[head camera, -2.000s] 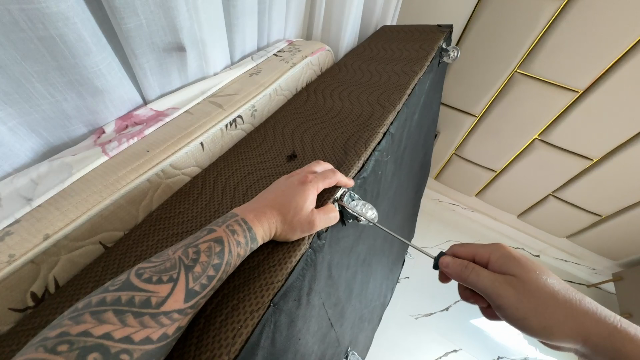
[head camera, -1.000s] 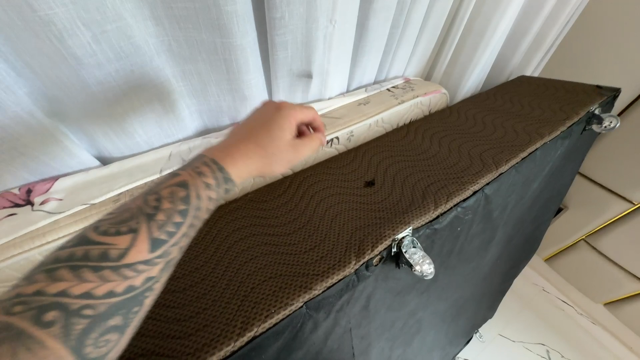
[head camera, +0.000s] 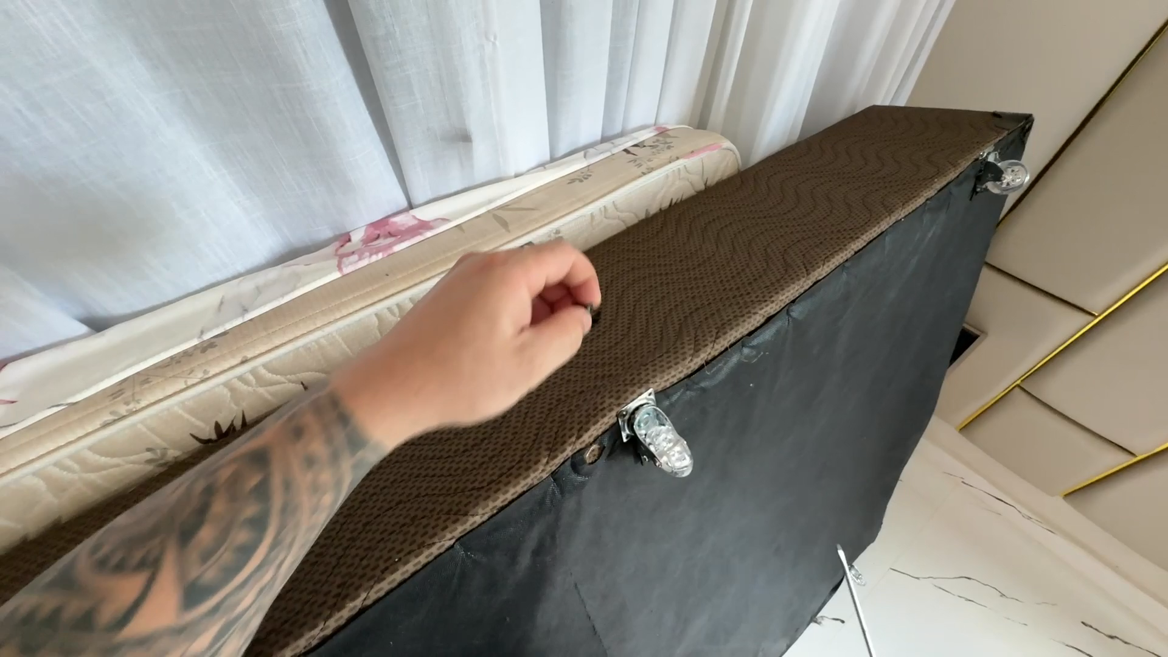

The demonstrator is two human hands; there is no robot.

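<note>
My left hand [head camera: 493,328], below a tattooed forearm, is over the brown fabric side of a bed base [head camera: 776,228], thumb and fingertips pinched on a small dark object [head camera: 590,310] too small to identify. The base stands on its side, its black underside cover [head camera: 757,411] facing right. A clear caster wheel with a metal plate [head camera: 659,438] sits at the near edge, beside a small round hole [head camera: 593,453]. My right hand is out of view. A screwdriver's metal shaft [head camera: 856,602] enters from the bottom edge; its handle is hidden below the frame.
Behind the base lean a floral mattress [head camera: 639,192] and a white curtain [head camera: 474,91]. Another caster [head camera: 1004,175] is at the far corner. A panelled wall with gold strips [head camera: 1058,365] and a marble-look floor [head camera: 967,557] lie to the right.
Two seconds ago my left hand was at the middle caster and my right hand held the screwdriver against it. Since then the left hand has come away from the caster, and the right hand has left the view.
</note>
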